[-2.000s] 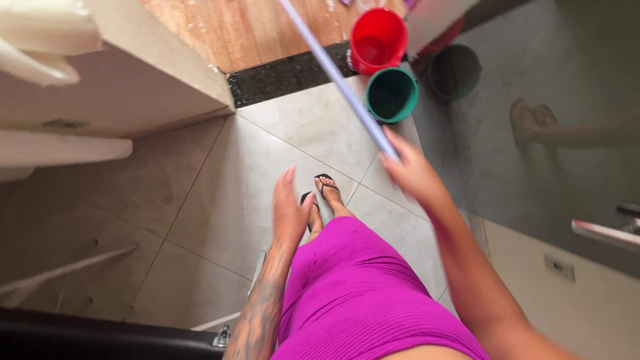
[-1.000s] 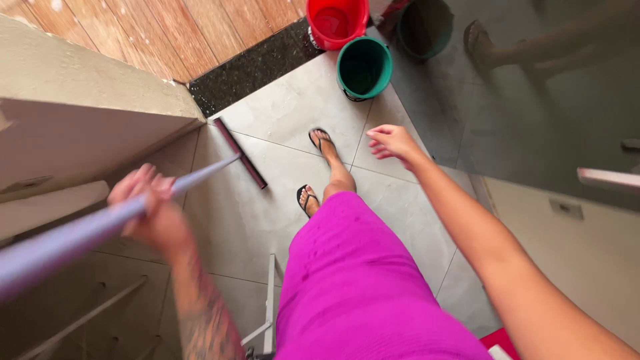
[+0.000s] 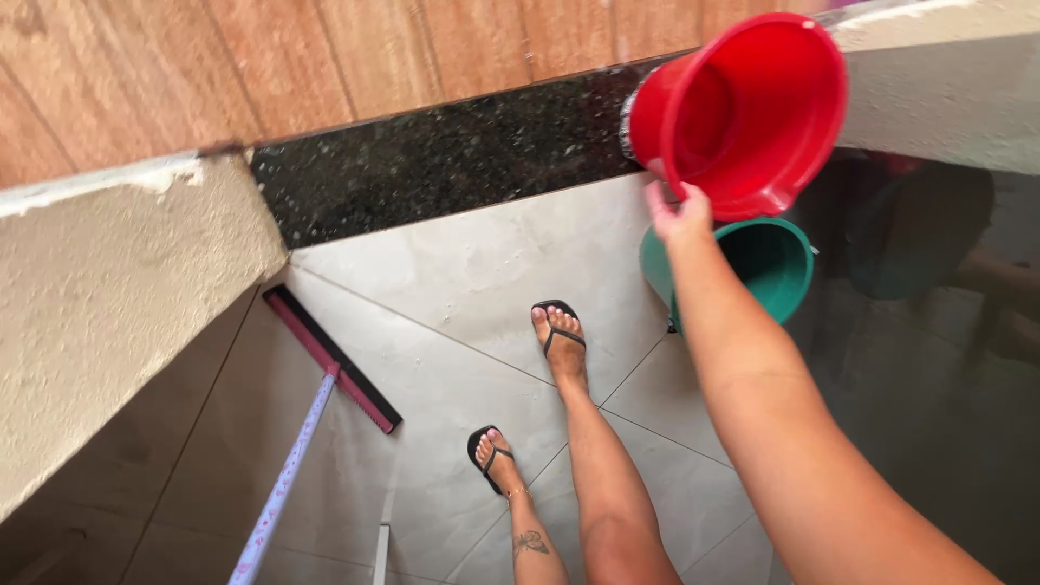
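Observation:
My right hand grips the near rim of a red plastic bucket, which is tilted with its mouth toward me and shows some liquid inside. Just below it stands a green plastic bucket, partly hidden by my right forearm. On the grey tiles at the left lies the head of a floor squeegee; its patterned lilac handle runs down out of the frame's bottom edge. My left hand is outside the view, so its hold on the handle cannot be seen.
A black speckled stone threshold separates the grey tile floor from wood-look flooring. A rough wall end juts in at left. My feet in black flip-flops stand mid-floor. A dark glossy surface is at right.
My right hand has gone from free air to the red bucket's rim, and that bucket is now tilted. My left hand, seen on the squeegee handle one second ago, has left the view.

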